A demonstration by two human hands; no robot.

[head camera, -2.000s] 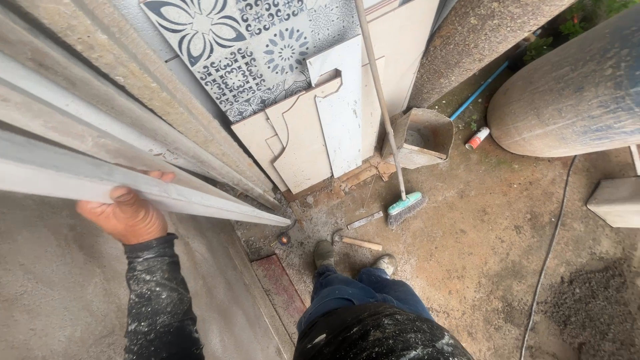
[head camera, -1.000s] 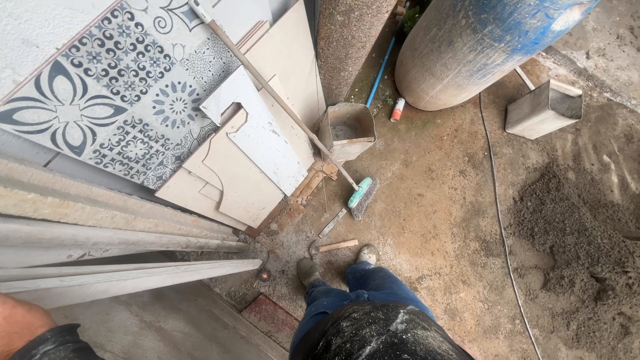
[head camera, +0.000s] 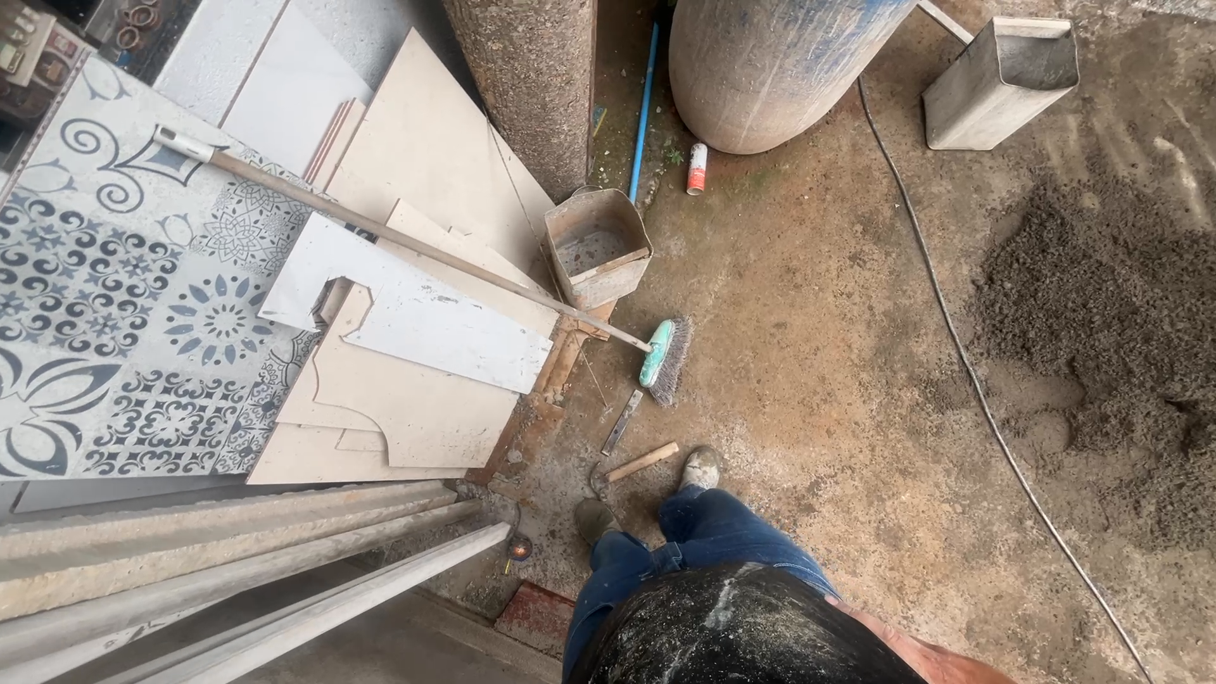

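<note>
My left hand is out of view. At the bottom right, part of my bare right arm or hand [head camera: 902,646] shows beside my dark top; its fingers are hidden. Long pale beams [head camera: 380,594] stand at the lower left. A broom with a green head [head camera: 657,353] leans its handle across patterned tile panels [head camera: 123,275] and a cut white board [head camera: 427,318]. Near my boots lie a wooden-handled tool [head camera: 643,462] and a flat metal strip [head camera: 622,423].
A dirty square bucket [head camera: 608,280] stands beside a rough column [head camera: 532,85]. Beyond are a red-and-white can [head camera: 697,169], a blue pole [head camera: 644,114] and a large barrel [head camera: 760,76]. A cable [head camera: 936,285] crosses the floor left of a sand heap [head camera: 1102,313] and a rectangular container [head camera: 997,85].
My left hand, around a pale beam two seconds ago, has left the view. Part of my right arm or hand now shows. The view has swung to the right.
</note>
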